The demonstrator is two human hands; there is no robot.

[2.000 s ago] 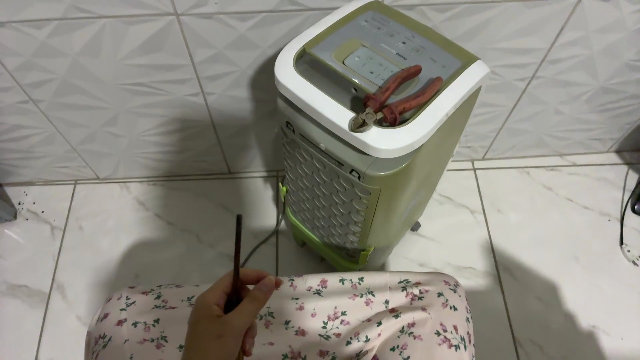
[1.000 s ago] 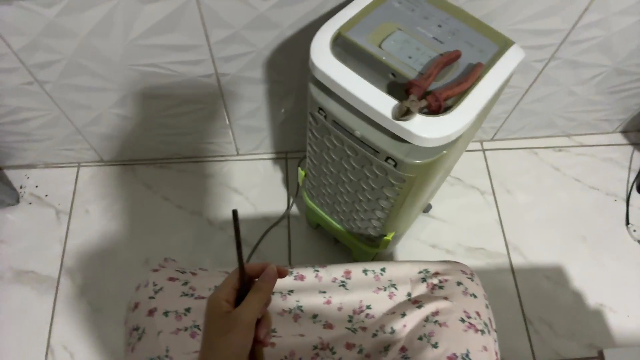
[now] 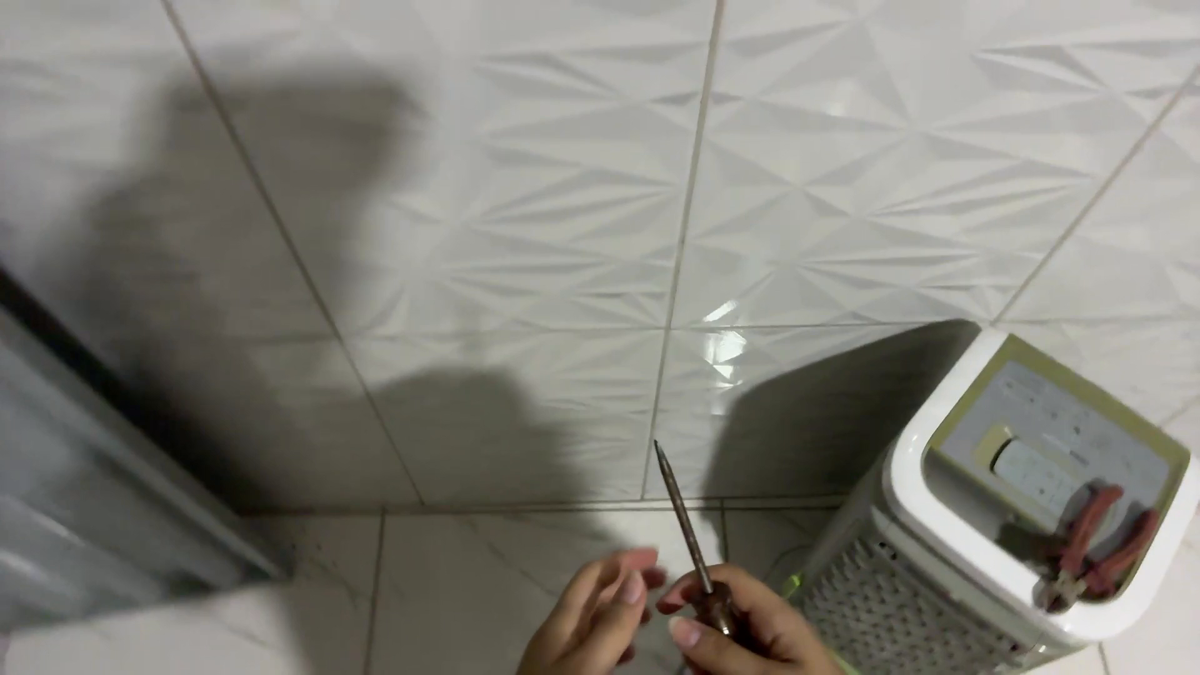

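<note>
A screwdriver with a dark handle and a thin metal shaft is held in my right hand, its tip pointing up and slightly left. Just left of it is my left hand, fingers loosely curled and apart, with nothing seen in it; part of its palm is hidden. To the right stands a portable air cooler with a white rim and a perforated front grille. Pliers with red handles lie on its top, beside the control panel.
A white tiled wall with a raised pattern rises ahead. The pale tiled floor meets it below. A grey panel-like object, its kind unclear, stands at the left. Shadows fall across the wall.
The view has swung up and left. My left hand now shows beside the right one; only one hand holding a dark rod was seen before. The patterned cloth on my lap has left the view.
</note>
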